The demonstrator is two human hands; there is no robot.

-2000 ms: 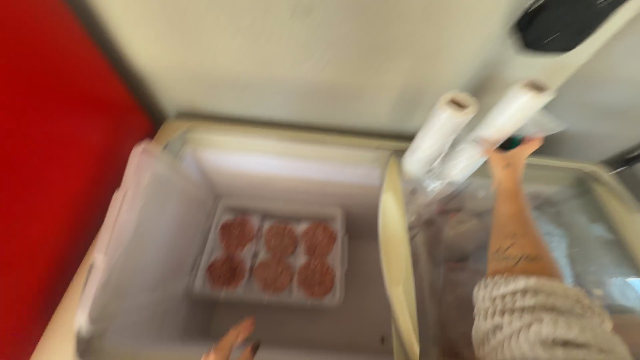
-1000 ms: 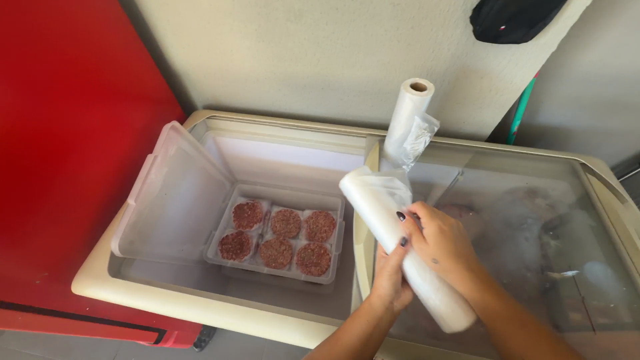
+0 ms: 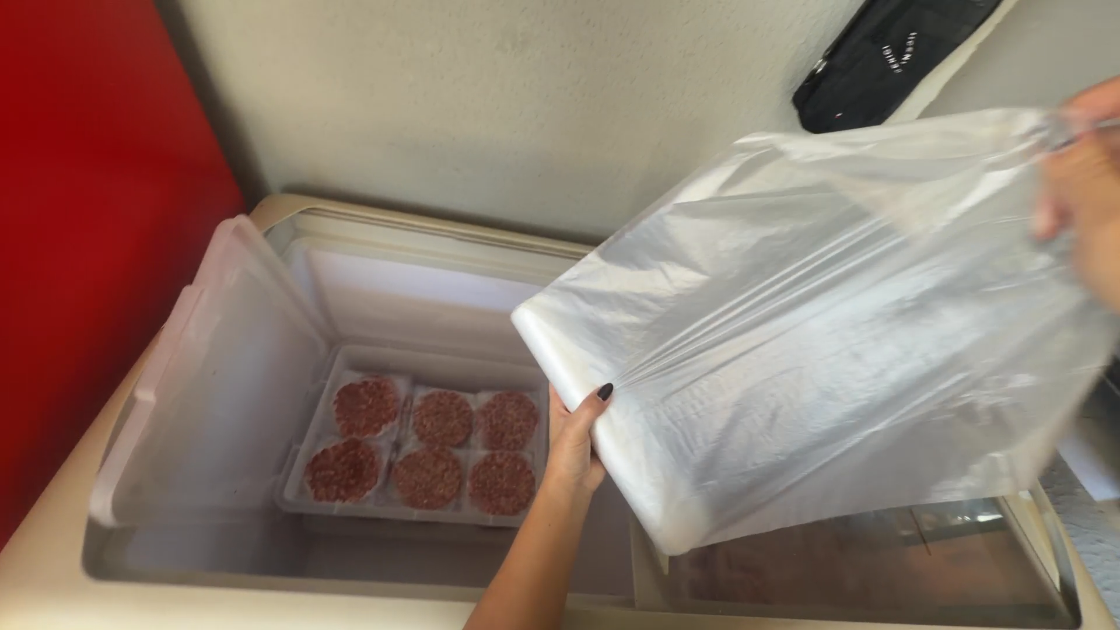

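Note:
My left hand [image 3: 579,442] grips a roll of clear plastic bags [image 3: 604,429] near its middle, thumb on top. A wide sheet of thin plastic film [image 3: 840,332] stretches from the roll to the upper right. There my right hand [image 3: 1085,184], blurred and partly cut off by the frame edge, pinches the sheet's gathered end. Left of the roll, raw ground-meat patties [image 3: 442,418] lie in rows in a plastic container [image 3: 302,503] inside the chest freezer [image 3: 420,229]. The second roll is not visible now.
A translucent plastic lid [image 3: 210,376] stands upright at the container's left. The freezer's glass cover [image 3: 840,569] lies at the lower right. A red panel [image 3: 87,219] rises at far left. A black pouch [image 3: 884,66] with writing is at the upper right, before a pale wall [image 3: 481,105].
Both hands were on the roll one second ago. My right hand has moved away to the upper right, and a sheet of film is now drawn out between the hands.

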